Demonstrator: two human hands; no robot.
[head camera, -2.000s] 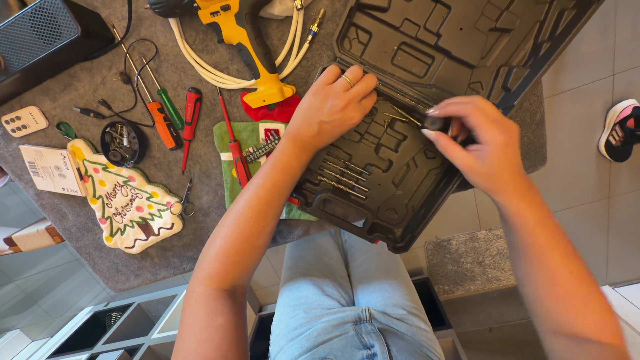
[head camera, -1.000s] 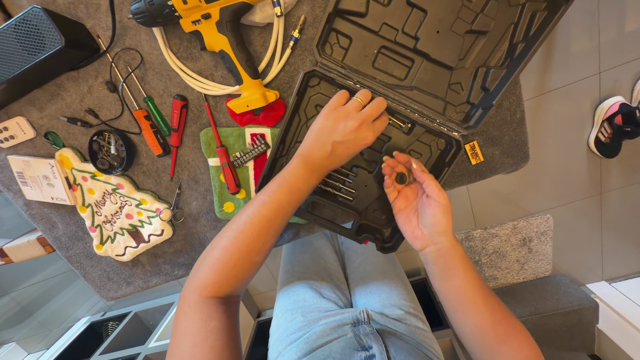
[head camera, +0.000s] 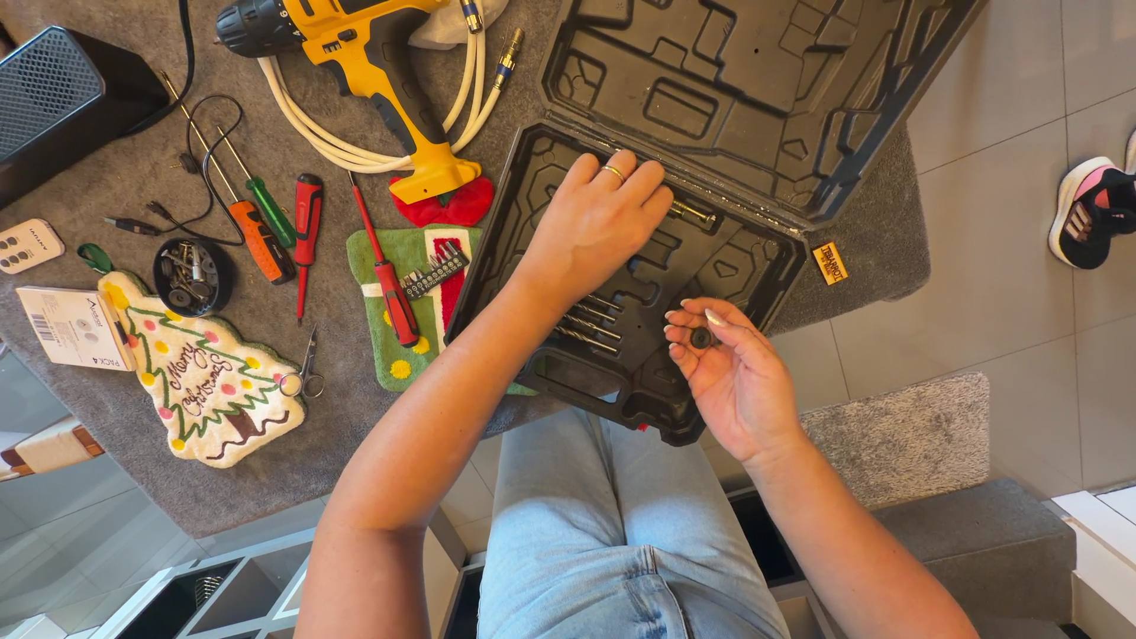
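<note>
An open black plastic tool case rests over the table's edge, its lid folded back. My left hand lies over the upper part of its tray, fingers bent down; what they touch is hidden. My right hand, palm up above the tray's right side, holds a small dark round piece at the fingertips. Several drill bits sit in slots beneath my left wrist. A metallic bit or holder lies in the tray right of my left hand.
Left of the case are a yellow cordless drill, a coiled white cable, red screwdrivers, a bit strip, a bowl of screws, small scissors and a speaker. A shoe shows at far right.
My right hand has turned palm up and moved down from the case's hinge side, the dark round piece still in its fingers. My left hand stays over the tray.
</note>
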